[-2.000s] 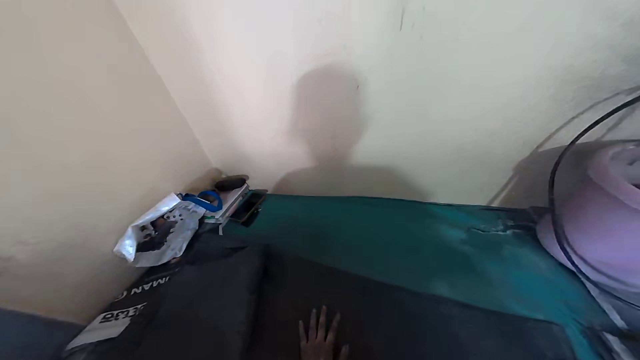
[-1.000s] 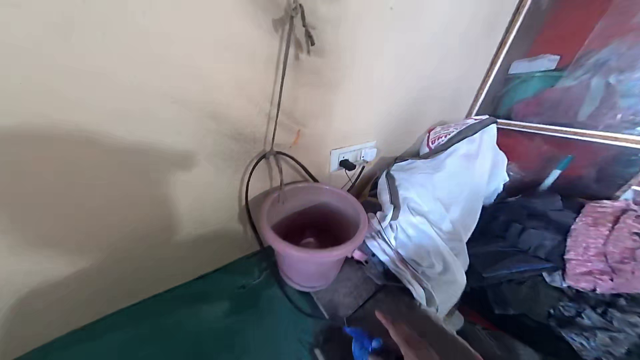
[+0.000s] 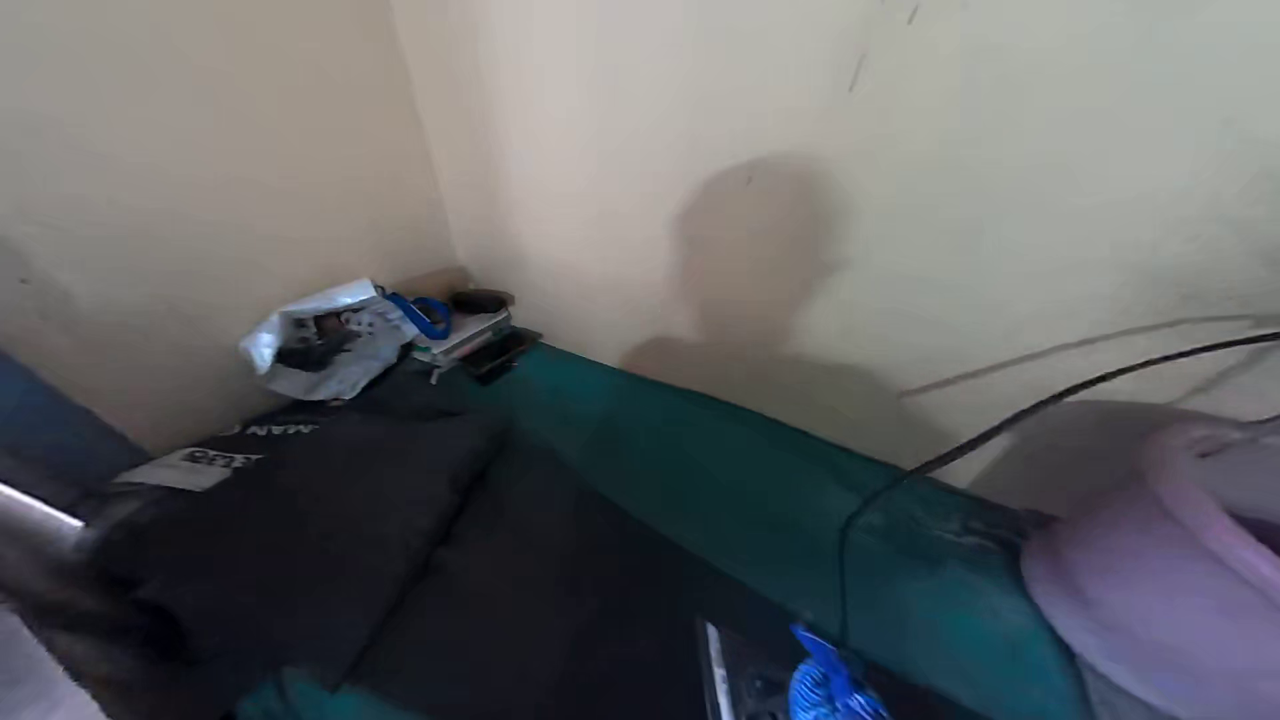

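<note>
A blurred dark brown shape [image 3: 70,590], perhaps my left hand or forearm, is at the lower left edge beside dark cloth; its fingers cannot be made out. My right hand is not in view. Near the bottom edge, a bright blue item with a striped part [image 3: 835,680] sits beside a dark flat object with a pale strip [image 3: 718,670]; the frame cuts both off. They are over black fabric [image 3: 580,570] on the green surface [image 3: 700,450]. To the left lies a thick black folded piece [image 3: 340,520] with white lettering.
In the corner, a crumpled white plastic bag [image 3: 340,340] rests near a blue band [image 3: 425,315] and a small stack of flat items [image 3: 465,335]. At right stands a pink plastic pot [image 3: 1130,570]. A black cable [image 3: 1040,410] runs to the green surface. Walls border the back and left.
The view swung right to the pot and back left. The blue item, beside a hand one second ago, now shows over the black fabric, where the oldest frame shows none.
</note>
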